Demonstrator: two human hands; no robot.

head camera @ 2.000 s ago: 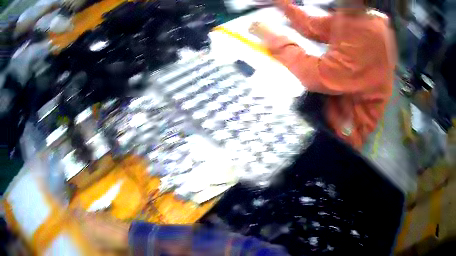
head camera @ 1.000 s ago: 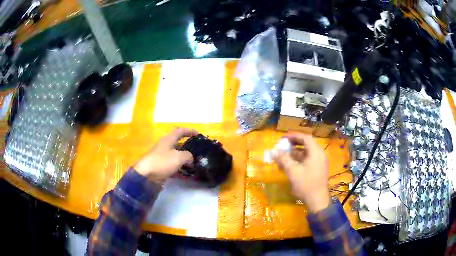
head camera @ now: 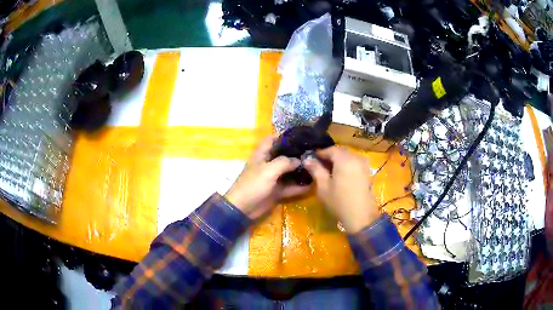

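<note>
A black round housing is held up just in front of the screw feeder and the bag. My left hand grips it from the left side. My right hand is at its right side, with thumb and fingertips at the opening, on a small pale piece that looks like the wired module. The fingers cover most of this piece, and whether it sits inside the housing cannot be told.
Several black housings stand at left beside a clear blister tray. Behind are a bag of screws, the screw feeder and the electric screwdriver. At right lie a loose module pile, a power cord and another blister tray.
The view has swung from a neighbouring bench to this one. Since one second ago, my left hand has moved the housing right and away from me, and my right hand has brought the pale piece to it.
</note>
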